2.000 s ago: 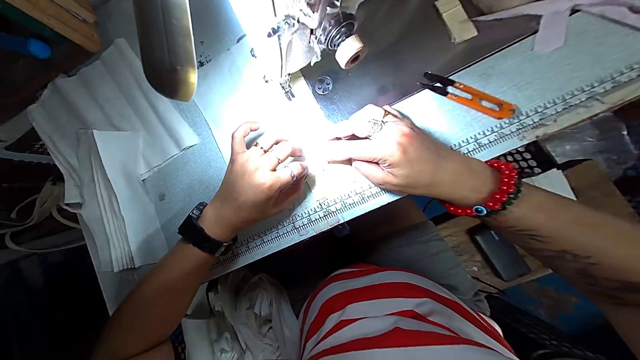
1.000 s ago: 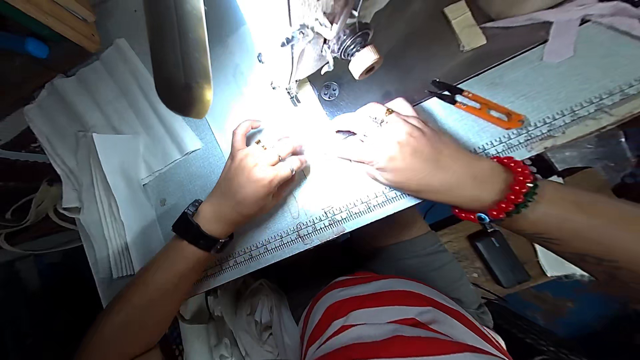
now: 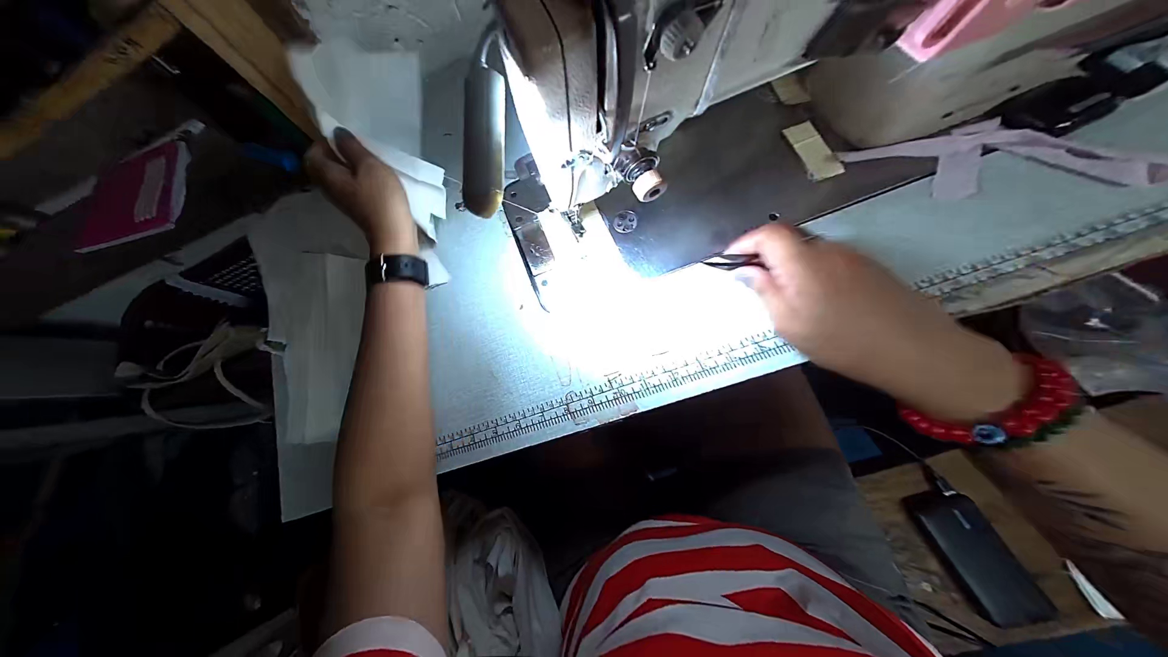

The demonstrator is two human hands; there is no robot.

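Note:
My left hand (image 3: 360, 187) is at the upper left, gripping white fabric (image 3: 370, 100) that hangs in folds beside the sewing machine's lamp-side post. My right hand (image 3: 803, 283) holds thread snips (image 3: 733, 262), their dark blades pointing left over the table edge of the machine bed; the handle is hidden in the fingers. Between the hands stands the sewing machine (image 3: 584, 173), its presser foot (image 3: 575, 222) brightly lit. Glare washes out the surface in front of the foot, so any cloth there is hard to make out.
Stacked white fabric pieces (image 3: 319, 347) lie at the table's left. A printed measuring scale (image 3: 584, 401) runs along the front edge. Beyond my right hand are a lilac fabric strip (image 3: 958, 160) and a beige block (image 3: 812, 151). A black phone-like device (image 3: 981, 557) lies lower right.
My left hand has moved from in front of the presser foot to the upper left and taken hold of white fabric. My right hand has picked up the snips, which lay on the table.

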